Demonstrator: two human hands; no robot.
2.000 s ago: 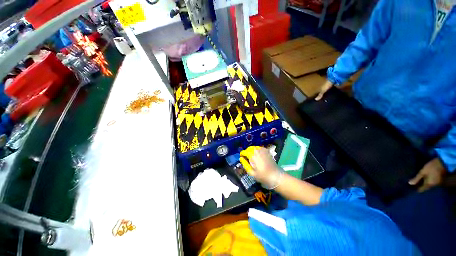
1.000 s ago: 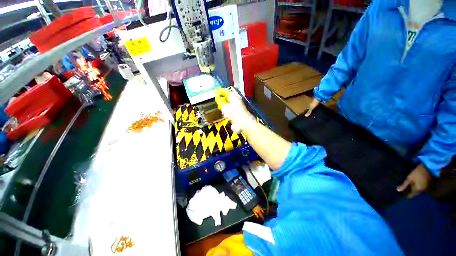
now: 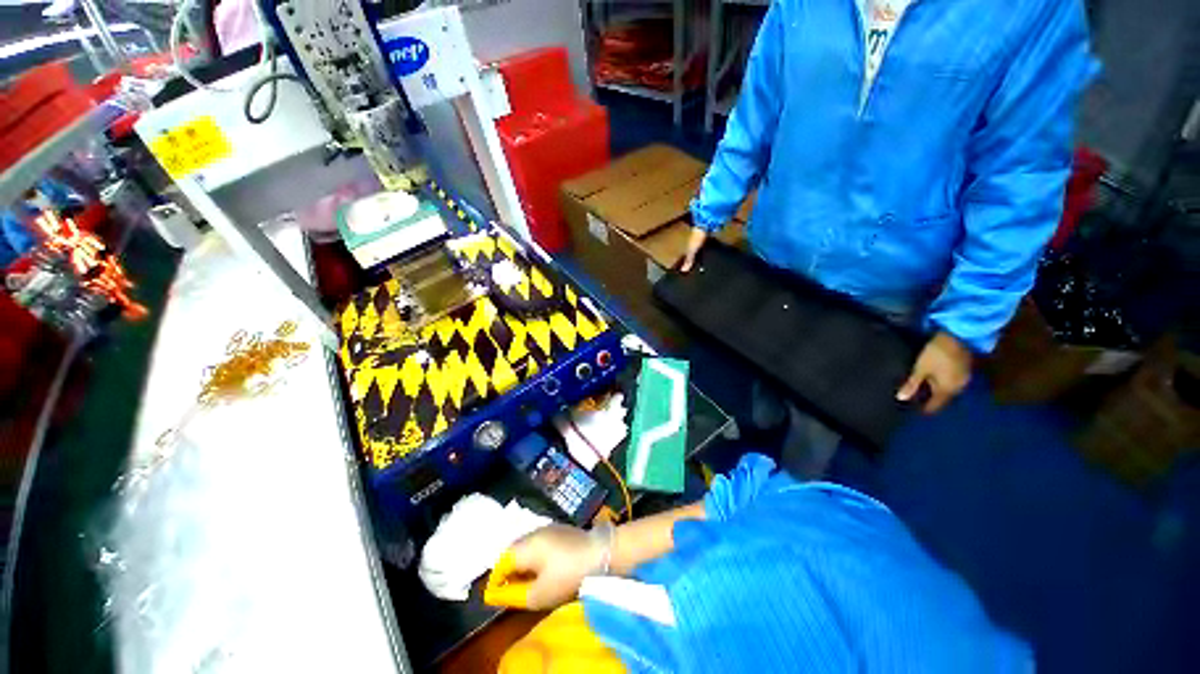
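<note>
My right hand, with yellow finger cots and a thin clear glove, is low in the picture at the front edge of the dark shelf. It is beside and partly over a crumpled white cloth. Its fingers are bent down, and I cannot tell if they hold anything. A keypad device lies just beyond it, against the blue control panel. A green-edged pad lies to the right. The fixture sits on the black-and-yellow machine top. My left hand is not in view.
A coworker in a blue smock holds a long black tray at the right. Small amber pieces lie on the white bench. A teal-and-white box is on the machine. Cartons and red bins stand behind.
My right hand has moved from above the machine top down toward the front edge by the cloth. The view has turned right, showing more of the coworker and uncovering the green-edged pad.
</note>
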